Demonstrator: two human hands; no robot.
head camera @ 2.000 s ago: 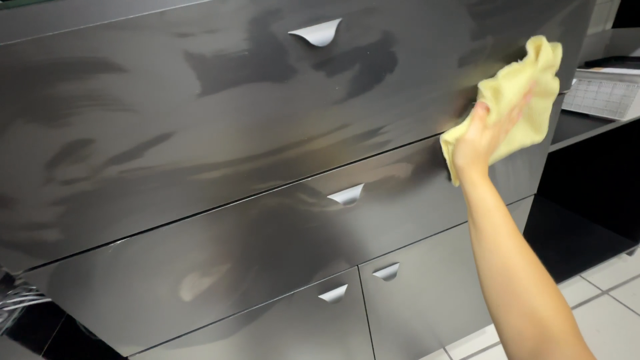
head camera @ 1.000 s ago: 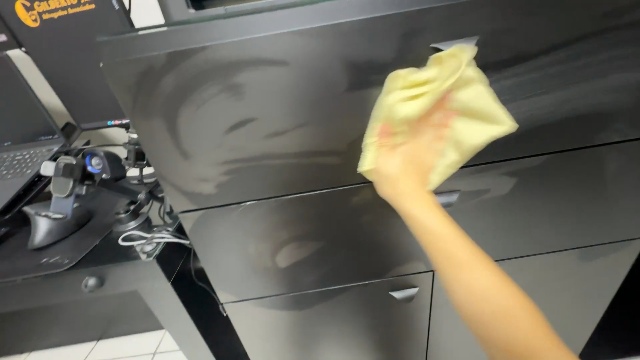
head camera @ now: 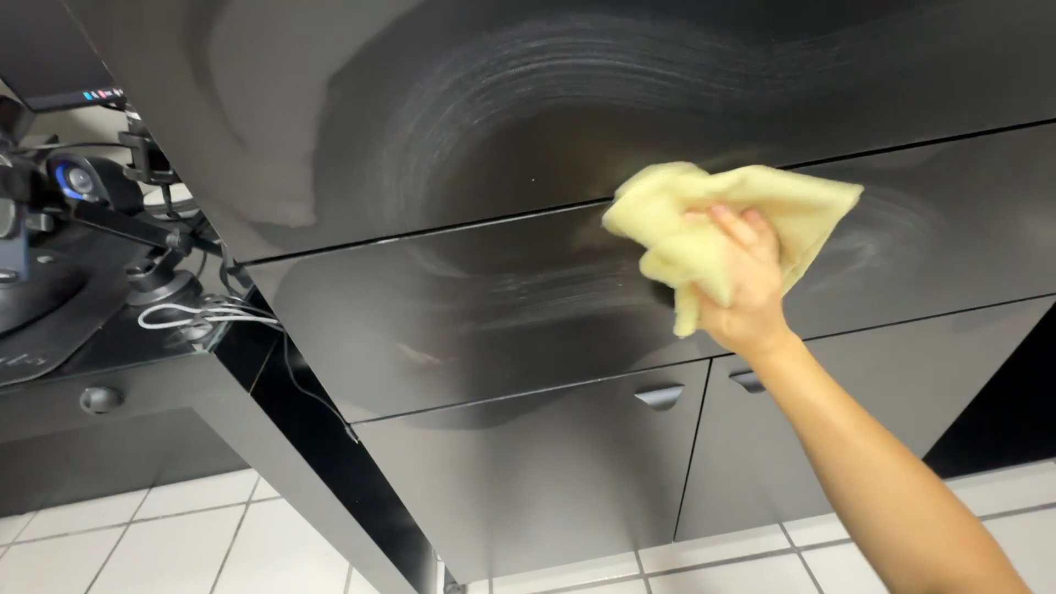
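My right hand (head camera: 747,289) grips a bunched yellow cloth (head camera: 685,214) against the front of a glossy dark cabinet, over the seam between the large upper panel (head camera: 528,157) and the drawer front (head camera: 495,305) below it. Pale curved streaks show on both fronts. The cloth spreads out to the right of my fingers and hangs down a little at the left. Below the hand are two lower doors (head camera: 544,470) with small metal handles (head camera: 660,398). My left hand is out of view.
At the left, a desk (head camera: 148,388) with a round knob (head camera: 101,400) holds a small speaker (head camera: 78,177), a jointed black arm (head camera: 124,227) and looped white cables (head camera: 206,313). A thin cable runs down beside the cabinet. White floor tiles (head camera: 289,528) lie below.
The hand with the cloth has moved down from the upper panel near its handle to the seam above the drawer front. The view has shifted considerably between frames.
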